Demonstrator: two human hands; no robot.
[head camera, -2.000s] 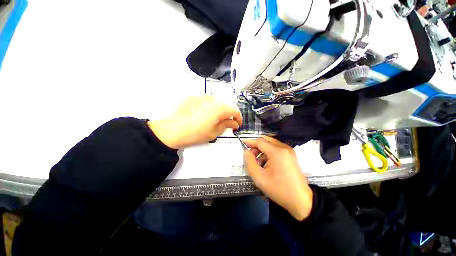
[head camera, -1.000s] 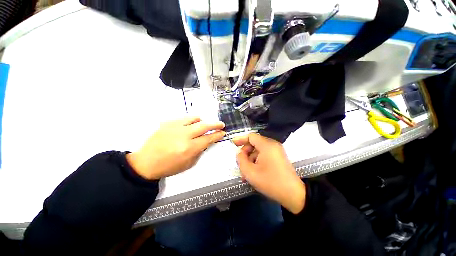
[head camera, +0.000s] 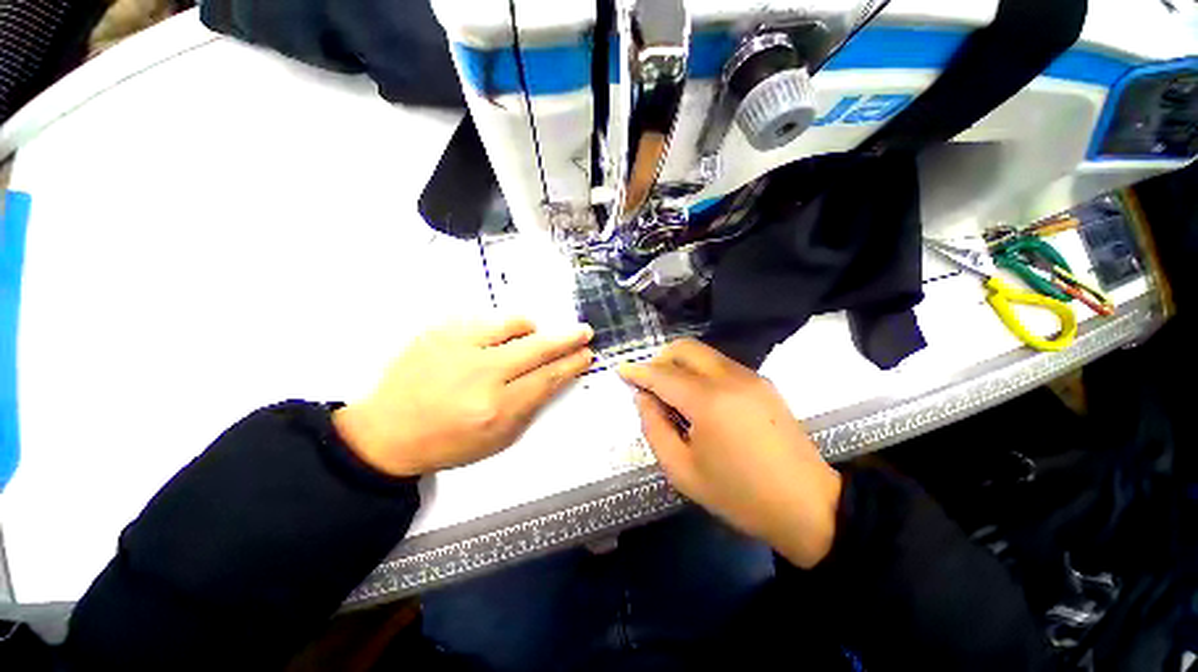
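The plaid piece (head camera: 620, 313) lies flat on the white table, its upper end at the presser foot (head camera: 598, 250) of the sewing machine (head camera: 565, 131). My left hand (head camera: 460, 390) lies flat, its fingertips on the left edge of the plaid piece. My right hand (head camera: 731, 440) is at the piece's lower edge, thumb and forefinger together on the cloth edge. Whether a small tool is in its fingertips cannot be told. The dark cloth (head camera: 821, 263) lies right of the plaid piece, below the machine arm.
Scissors with a yellow handle (head camera: 1031, 315) and a green handle (head camera: 1033, 267) lie at the right, beside slim tools. A silver tension dial (head camera: 775, 108) is on the machine. The table's ruler edge (head camera: 526, 536) runs in front. Dark cloth (head camera: 342, 42) lies behind left.
The view has swung and the hands now sit lower left of the foot. My left hand has gone from a pinch to lying flat. The thin tool seen earlier between my right fingertips no longer shows clearly.
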